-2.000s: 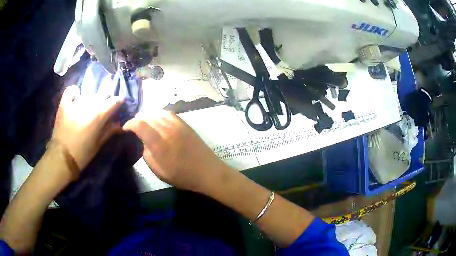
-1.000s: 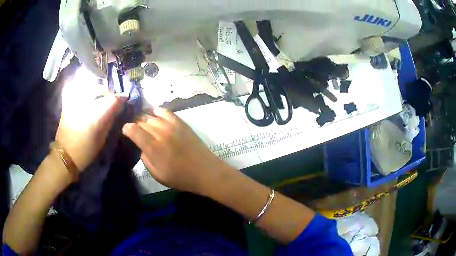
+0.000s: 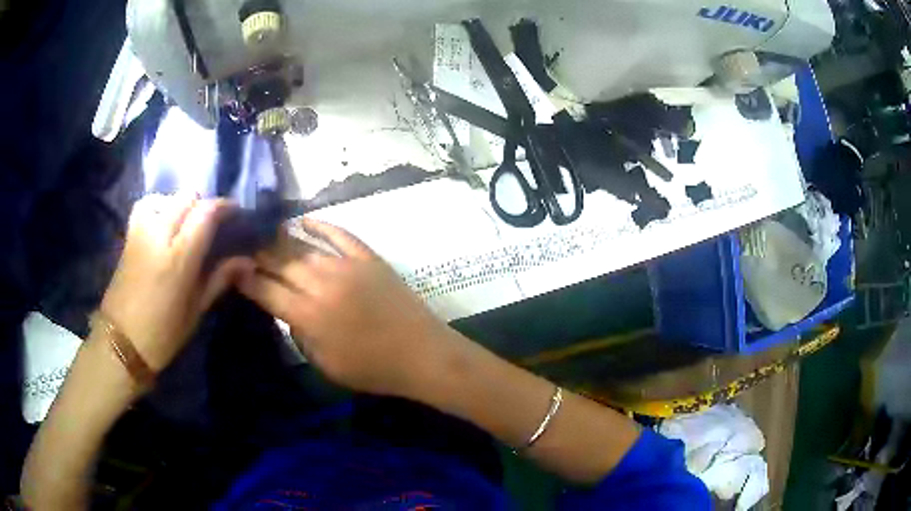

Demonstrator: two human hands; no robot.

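Note:
The dark navy garment [image 3: 235, 349] covers the left side and hangs over my lap. Its edge runs up under the needle area [image 3: 235, 120] of the white sewing machine [image 3: 400, 40], where the lamp makes it glare. My left hand [image 3: 165, 264] grips the cloth just in front of the needle, fingers bent and thumb pointing right. My right hand [image 3: 345, 309] pinches the same cloth close beside it at the right. The fingertips of both hands nearly meet. The exact edge held is blurred.
Open black shears [image 3: 534, 165] lie on the white table [image 3: 450, 240], with thin silvery snips [image 3: 455, 150] left of them and black scraps [image 3: 629, 150] right of them. A dark strip [image 3: 375, 182] lies nearer the needle. A blue bin [image 3: 739, 299] stands at the right end, above a white bundle [image 3: 719, 449].
My left hand has moved from near the needle down towards me, uncovering bright cloth by the presser foot. My right hand stays close beside it. The machine and table sit slightly higher in view.

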